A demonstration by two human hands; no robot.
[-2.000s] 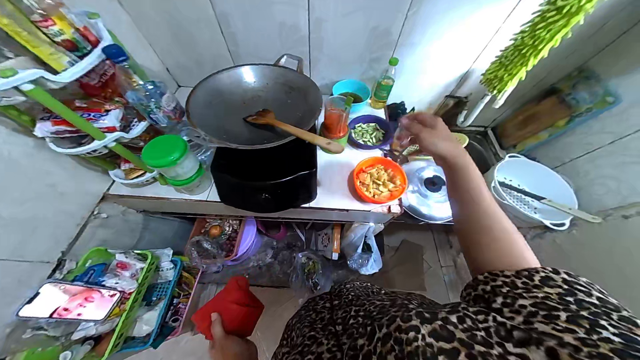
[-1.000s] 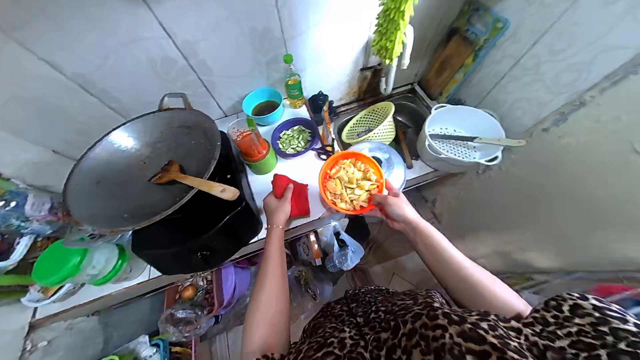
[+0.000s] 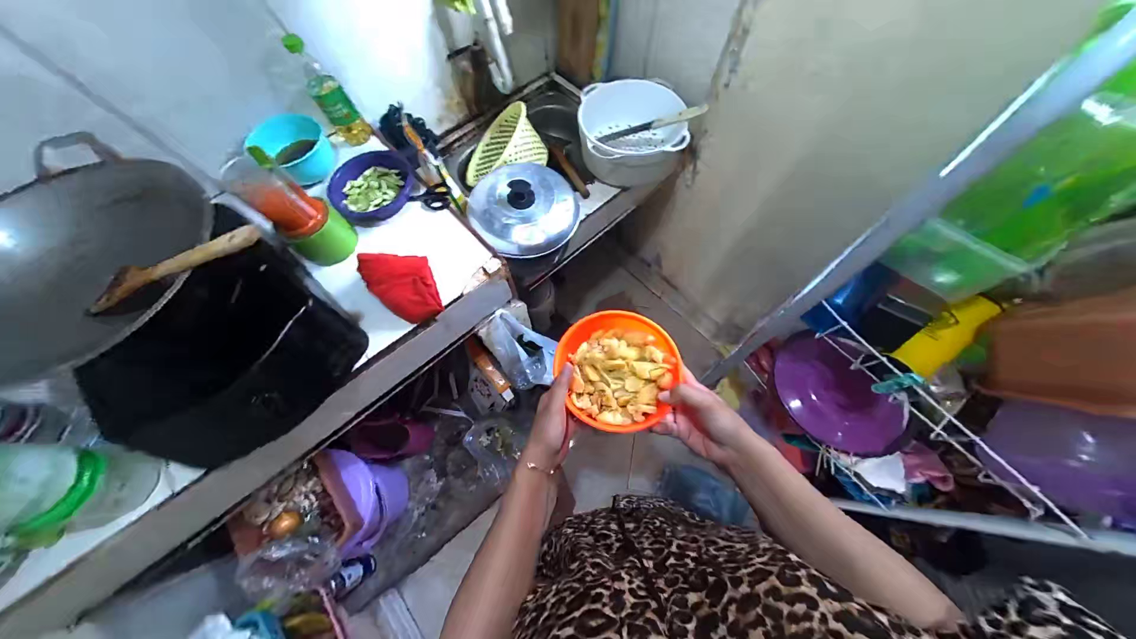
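Both hands hold an orange plastic bowl (image 3: 575, 342) of cut yellowish food pieces (image 3: 621, 377) in front of my body, beyond the counter edge. My left hand (image 3: 552, 422) grips its left side, a thin bracelet on the wrist. My right hand (image 3: 701, 415) grips its lower right side, thumb at the rim. A folded red cloth (image 3: 401, 286) lies on the white counter. Behind it stand a purple bowl of sliced green vegetable (image 3: 371, 186), a turquoise bowl (image 3: 297, 146) and an orange-and-green container (image 3: 328, 232). A wooden spatula (image 3: 177, 264) rests in the large wok (image 3: 80, 240) at the left.
A lidded metal pot (image 3: 524, 210) stands at the counter's edge, near the sink (image 3: 557, 120). A white colander (image 3: 632, 106) bears a knife (image 3: 652, 124). At the right is a wire rack (image 3: 958, 435) with a purple basin (image 3: 839, 390). Bags and baskets crowd the space under the counter.
The orange bowl, on the counter at first, is now held away from it in both hands. My left hand has let go of the red cloth, which lies on the counter. The view has swung right.
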